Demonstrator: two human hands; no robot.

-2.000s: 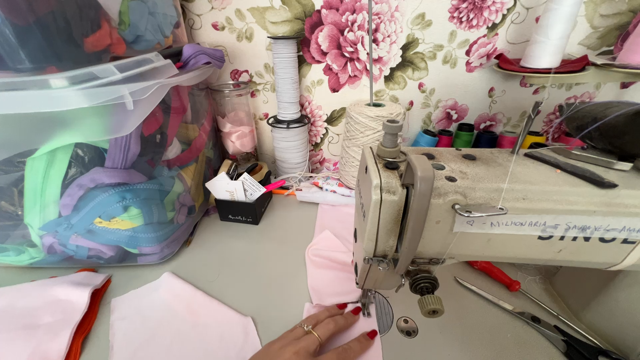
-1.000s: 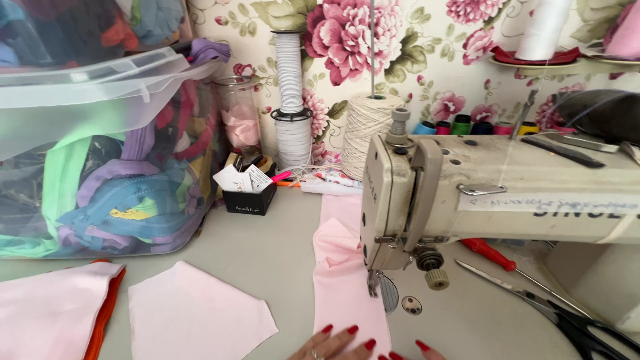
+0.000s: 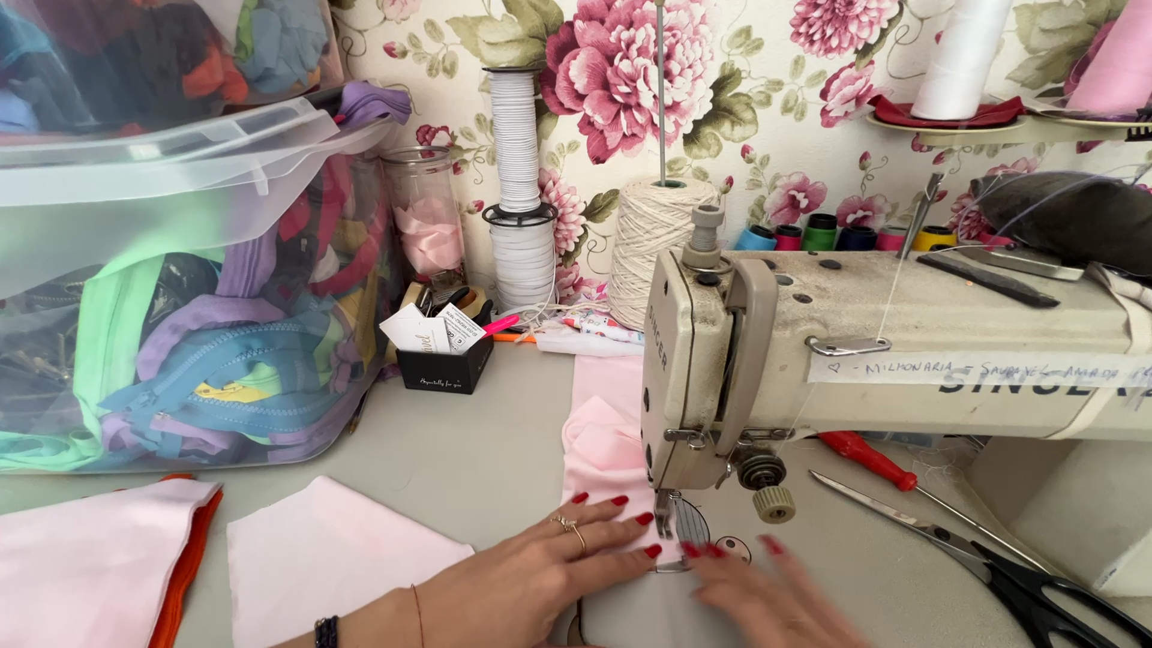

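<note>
A strip of pale pink fabric (image 3: 605, 441) runs under the presser foot (image 3: 664, 515) of a Singer sewing machine (image 3: 864, 351). My left hand (image 3: 549, 562) lies flat with fingers spread, its fingertips on the fabric just left of the foot. My right hand (image 3: 765, 585), blurred, is at the right of the fabric's near end, its fingertips close to the foot and the needle plate (image 3: 691, 524); whether it pinches the fabric edge cannot be told. Another pale pink piece (image 3: 333, 567) lies flat to the left, and pink fabric with an orange-red layer (image 3: 90, 558) lies farther left.
Black-handled scissors (image 3: 981, 558) and a red-handled screwdriver (image 3: 868, 459) lie right of the needle area. Clear plastic bins (image 3: 189, 189) of zippers and cloth stand at the left. Behind are a small black box (image 3: 441, 369), elastic spools (image 3: 522, 243) and a string cone (image 3: 657, 243).
Both hands have moved up from the bottom edge toward the presser foot since one second ago. Two seconds ago one hand lay on the fabric by the foot, and the other was out of view.
</note>
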